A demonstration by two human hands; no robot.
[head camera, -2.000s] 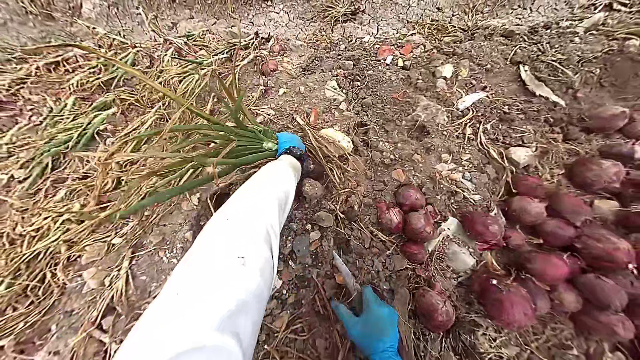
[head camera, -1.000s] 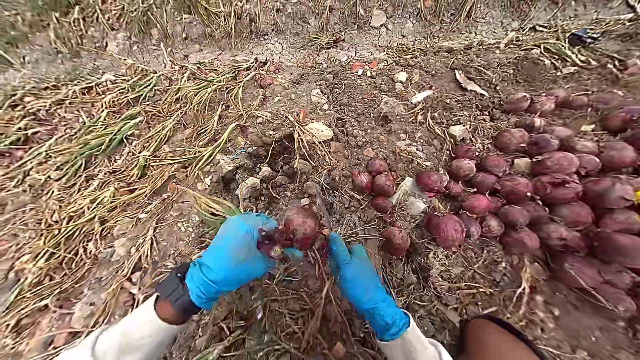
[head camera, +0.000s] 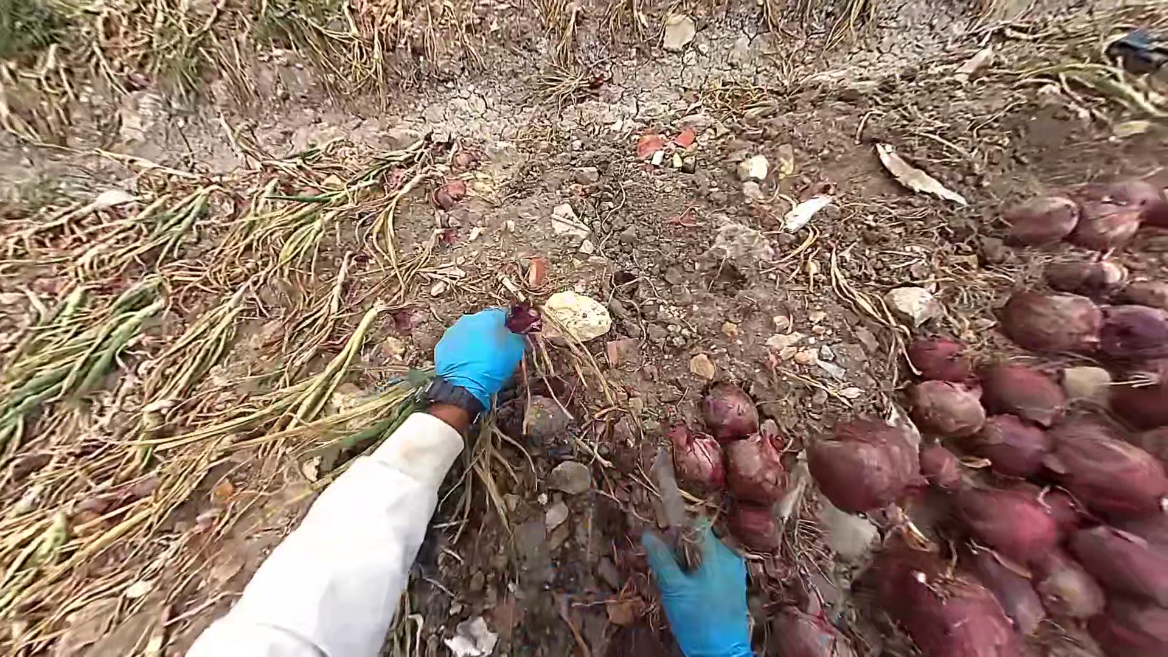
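Observation:
My left hand point(head camera: 481, 359), in a blue glove with a dark band at the wrist, is closed at the centre left. A small dark red onion piece point(head camera: 524, 318) shows at its fingertips, and onion leaves point(head camera: 379, 418) lie under the wrist. At the bottom, my gloved right hand point(head camera: 701, 589) holds a knife point(head camera: 669, 488), its dirty blade pointing up and away. Just right of the blade lies a small group of red onions point(head camera: 754, 468). The handle is hidden in the right hand.
A large pile of red onions point(head camera: 1013, 511) covers the ground at the right. Dried onion tops point(head camera: 228, 365) are strewn over the left side. A pale stone point(head camera: 578, 316) sits beside the left hand, with more stones and clods around.
A red onion was in my left hand a second ago; now that hand is farther forward with only a small piece showing. My right hand still has the knife. The view has shifted.

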